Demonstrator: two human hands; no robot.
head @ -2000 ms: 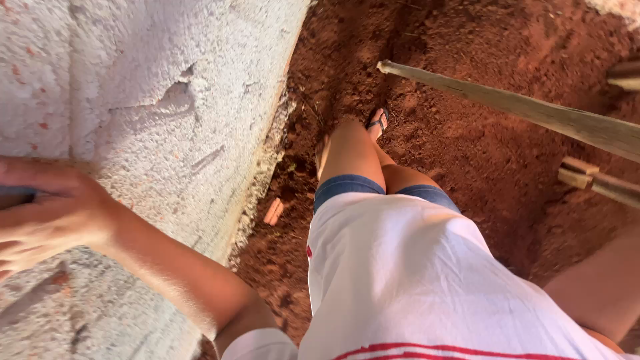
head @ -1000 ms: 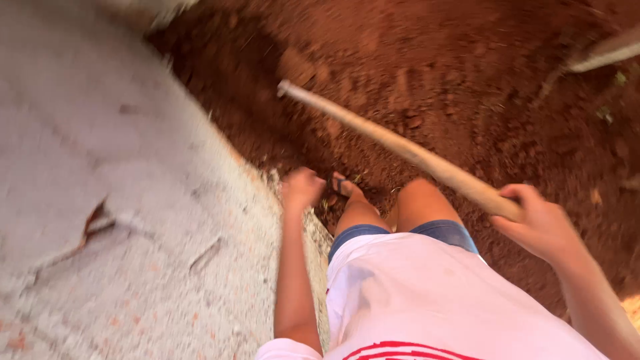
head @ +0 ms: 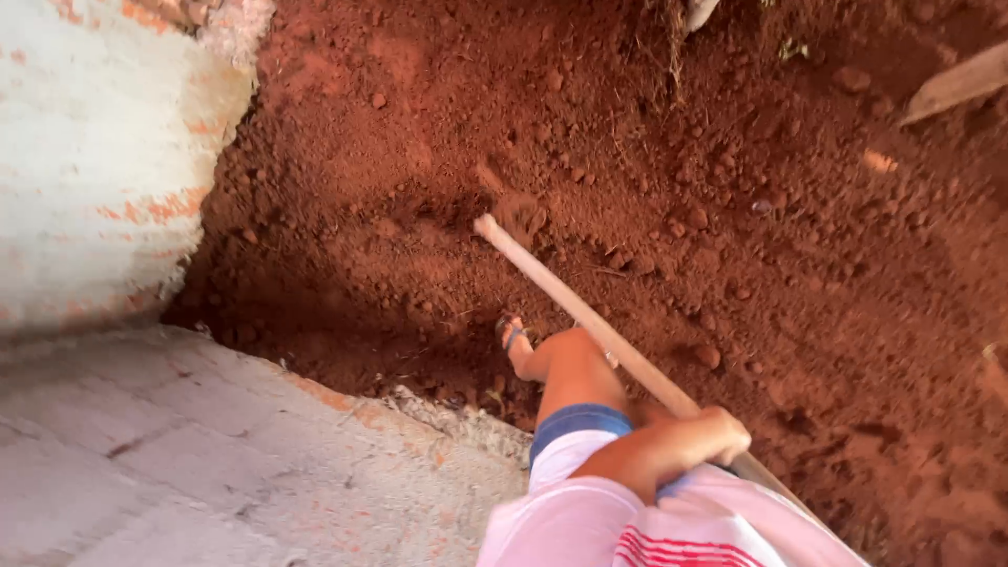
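Observation:
My left hand [head: 718,435] is closed around a long wooden pole [head: 579,307], with that forearm across the front of my body. The pole runs slantwise from the lower right, past my legs, to a blunt end over the red soil [head: 378,260]. Its lower right part passes beside my white shirt and out of the frame. My right hand is out of view. A foot in a flip-flop [head: 513,335] stands on the soil, left of the pole.
A rough plastered wall [head: 236,457] fills the lower left, and a whitish wall [head: 102,173] with exposed orange patches meets it at a corner. A wooden board [head: 957,85] lies at the upper right. Clods and stones are scattered over the soil.
My left hand, at the wall two seconds ago, is now on the pole. My right hand, which held the pole one second ago, has left the view. The view has turned.

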